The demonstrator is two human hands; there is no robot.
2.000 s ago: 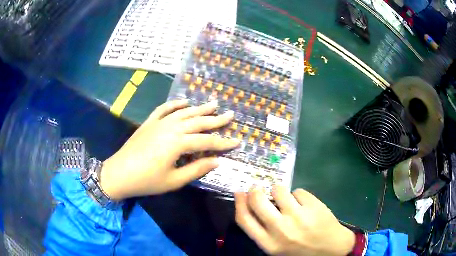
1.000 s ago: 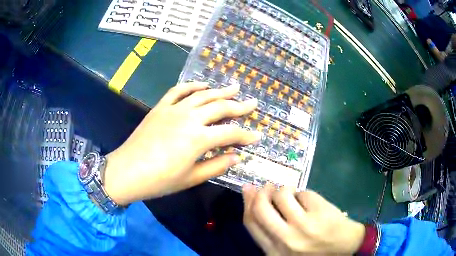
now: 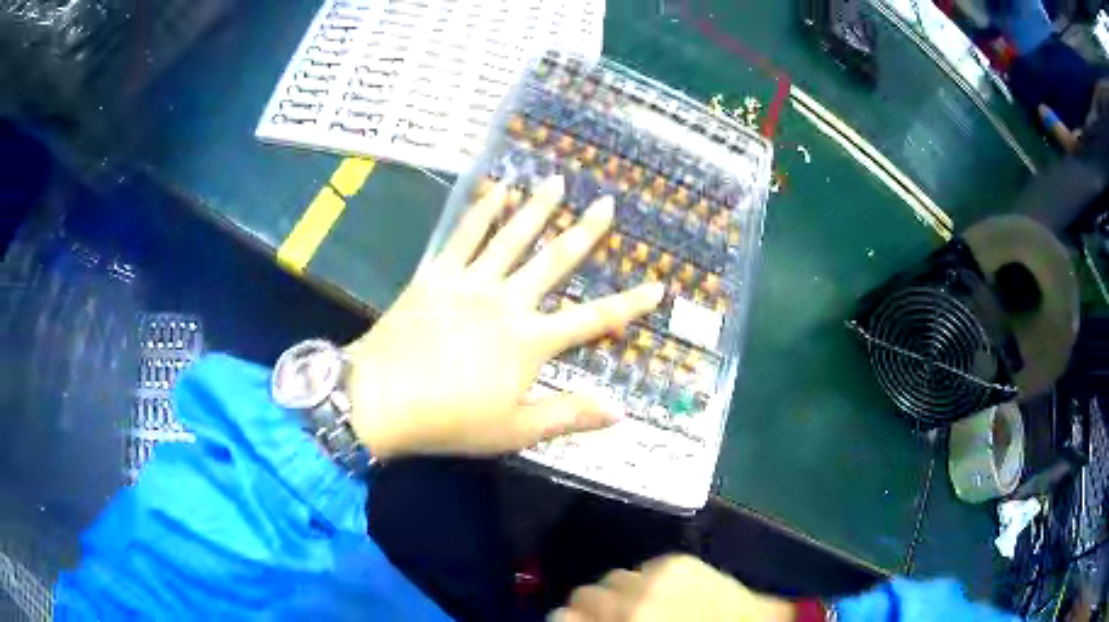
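Note:
A clear blister tray (image 3: 718, 401) with rows of small orange-and-dark flex parts lies tilted at the dark edge of the green bench. It bears a small white label and a green mark. My left hand (image 3: 487, 328) lies spread flat over the tray's left and middle part, fingers apart, gripping nothing visible. My right hand (image 3: 675, 595) is below the tray's near edge, away from it, cut off by the bottom of the picture. Its fingers look curled; their tips are hidden.
A white sheet (image 3: 401, 73) with rows of dark marks lies behind the tray. A black cooling fan (image 3: 930, 352), funnel mouth (image 3: 1028, 292) and tape roll (image 3: 986, 452) stand right. Yellow tape (image 3: 319, 226) marks the bench edge. Slotted trays (image 3: 164, 377) are low left. Another person's hand (image 3: 1056, 122) shows upper right.
My right hand has left the tray's near edge and moved down towards the picture's bottom. My left hand has spread its fingers and reaches further up over the tray.

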